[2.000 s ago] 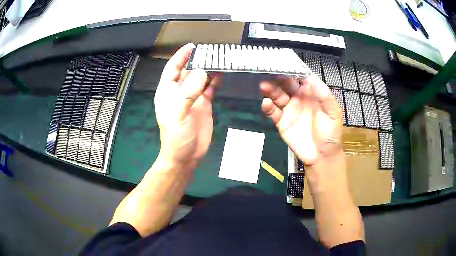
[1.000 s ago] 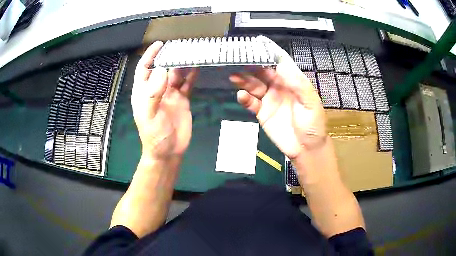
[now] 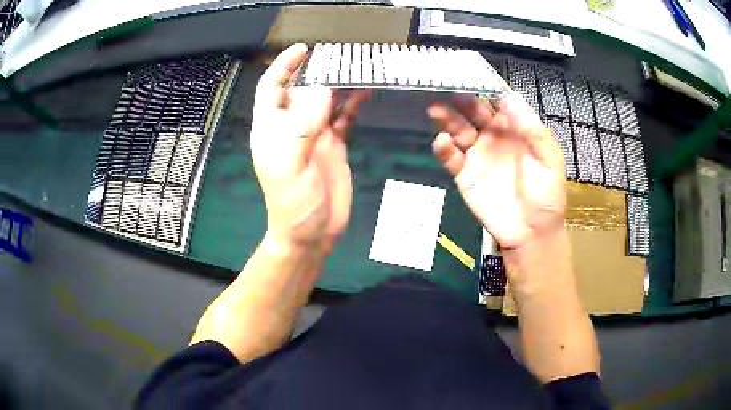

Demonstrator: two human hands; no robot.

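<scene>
A circuit board (image 3: 401,67) is held up above the green mat, its face of tall white parts in rows turned up toward the camera. My left hand (image 3: 304,152) grips its left end, with the thumb at the near edge. My right hand (image 3: 509,168) holds its right end; its other fingers are curled below the board. The underside of the board is hidden.
A left-hand board stack (image 3: 152,156) lies on a pale-edged tray. A right-hand board stack (image 3: 597,124) lies beyond a cardboard sheet (image 3: 605,272). A white card (image 3: 408,225) and a yellow strip (image 3: 457,251) lie between them. A grey metal box (image 3: 699,232) stands at right.
Both hands still hold the board by its ends. Against one second ago, the hands, board and bench all appear further right in the picture, and the bench items sit slightly higher.
</scene>
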